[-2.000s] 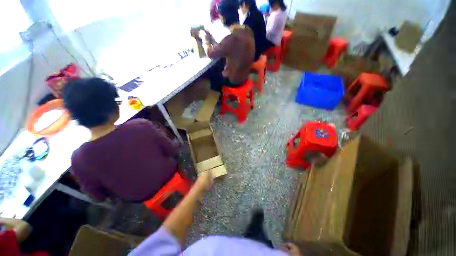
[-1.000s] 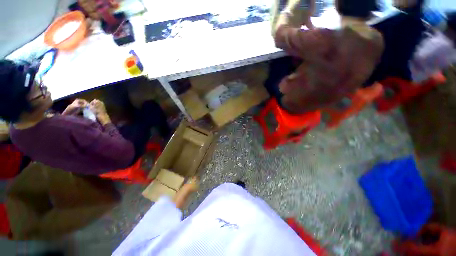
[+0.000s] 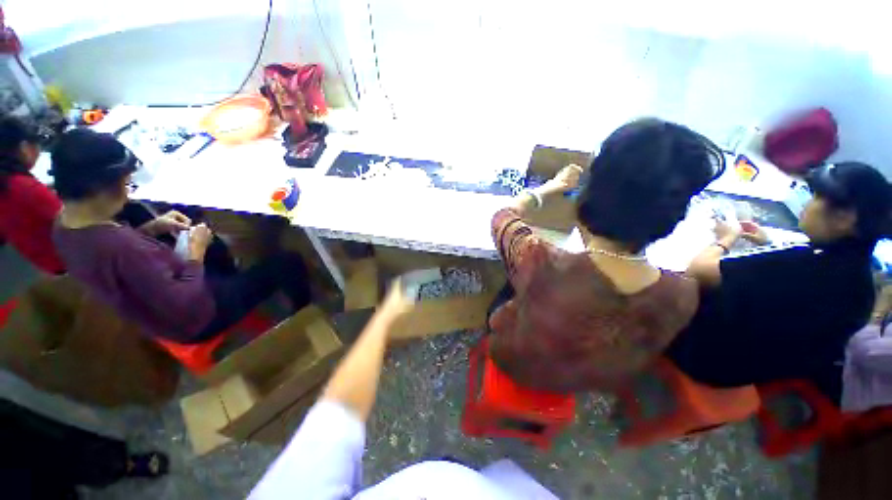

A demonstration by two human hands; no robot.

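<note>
My left hand (image 3: 393,300) is stretched forward at the near edge of an open brown carton (image 3: 430,317) under the table. Whitish pieces (image 3: 455,282) lie in the carton, and a pale flat piece shows right beside my fingers. The hand is small and blurred, so I cannot tell whether it holds that piece. An open, long brown carton (image 3: 269,376) lies tilted on the floor to the left of my arm. My right hand is out of the picture.
A long white-topped table (image 3: 391,210) runs across, with white cables (image 3: 391,169), a tape roll (image 3: 284,197) and an orange basin (image 3: 238,118). Several workers sit along it on red stools (image 3: 509,402). A brown carton (image 3: 83,342) and a dark-clothed leg (image 3: 59,449) are at left.
The view has swung right and come closer to the table. My left hand has moved from beside the long carton to the carton under the table. The blue crate has left the view.
</note>
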